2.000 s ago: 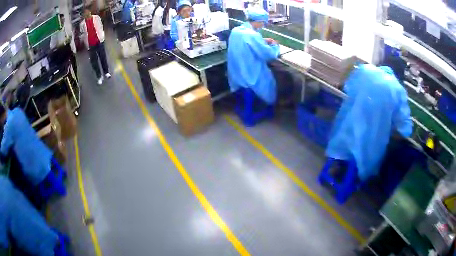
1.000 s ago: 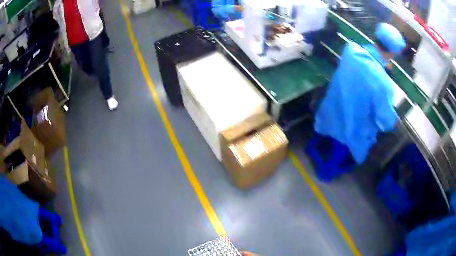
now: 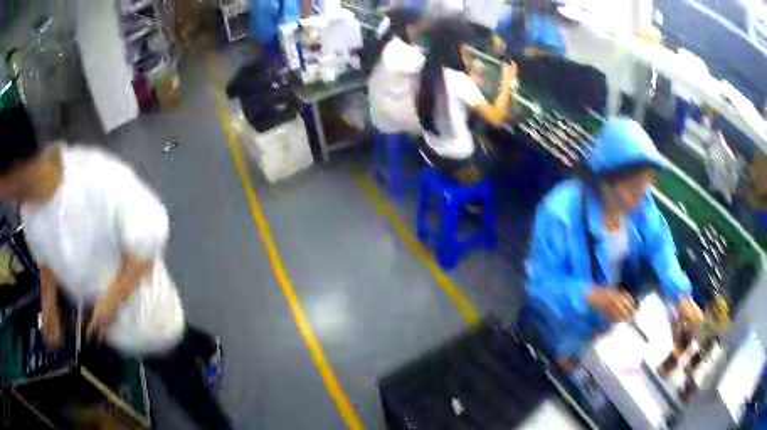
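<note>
Neither of my hands is in view. Nearest in front of me, at the lower edge, is a large black box or stack (image 3: 471, 374), cut off by the frame. Beside it on the right stands a white machine (image 3: 626, 378) on a bench, with a person in blue (image 3: 572, 252) working at it with both hands. The picture is blurred, so the small parts at those hands cannot be told.
A grey aisle floor (image 3: 286, 243) has yellow lines (image 3: 282, 273). A person in a white shirt (image 3: 101, 218) bends over a frame at left. Two people in white (image 3: 450, 109) sit by the line, one on a blue stool (image 3: 454, 210). A white box (image 3: 277, 149) stands ahead.
The view has moved farther along the aisle. The walking person in red, the cardboard boxes and the clear dimpled tray with fingertips at the lower edge are gone from view.
</note>
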